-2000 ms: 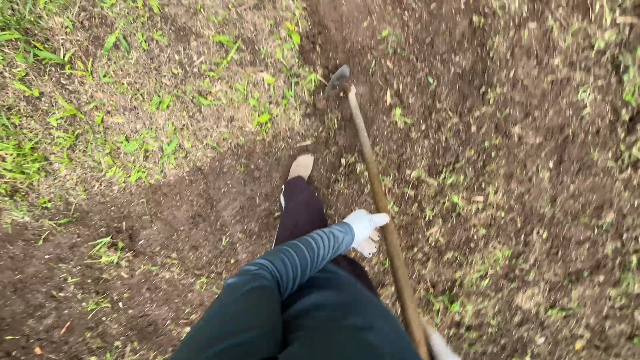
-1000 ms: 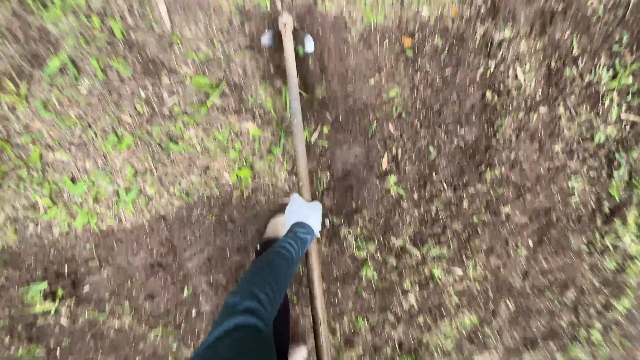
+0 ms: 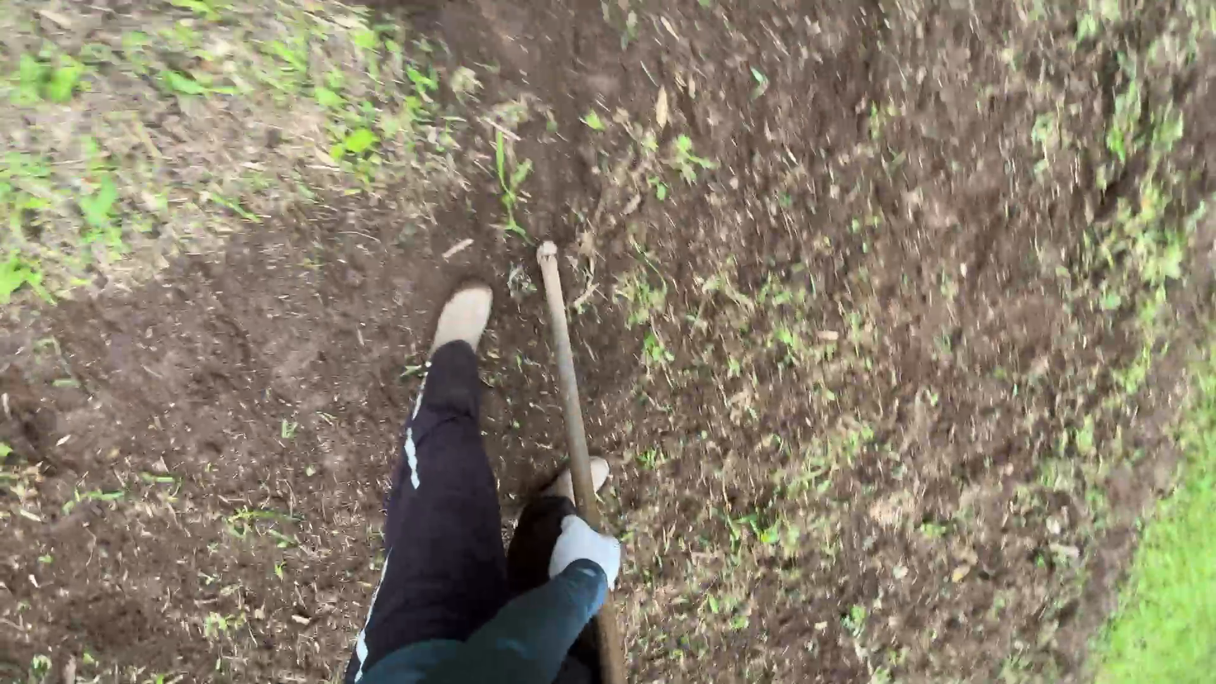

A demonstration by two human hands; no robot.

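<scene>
My left hand [image 3: 584,551], in a white glove, is closed around the wooden handle of a hoe [image 3: 570,399]. The handle runs from the bottom edge up and slightly left, and its far end is down at the soil beside uprooted weeds [image 3: 589,256]. The blade cannot be made out there. My right hand is out of view; the lower part of the handle leaves the frame at the bottom.
My light-coloured shoes [image 3: 465,318] stand on dark bare soil [image 3: 237,351], one ahead of the other. Sparse grass [image 3: 351,142] grows at upper left. Scattered weeds and dry bits cover the soil at right, with denser green grass [image 3: 1159,579] at lower right.
The hoe's head, lifted and visible a second ago, is now down near my front foot. My left hand has stayed on the handle throughout. The view has shifted.
</scene>
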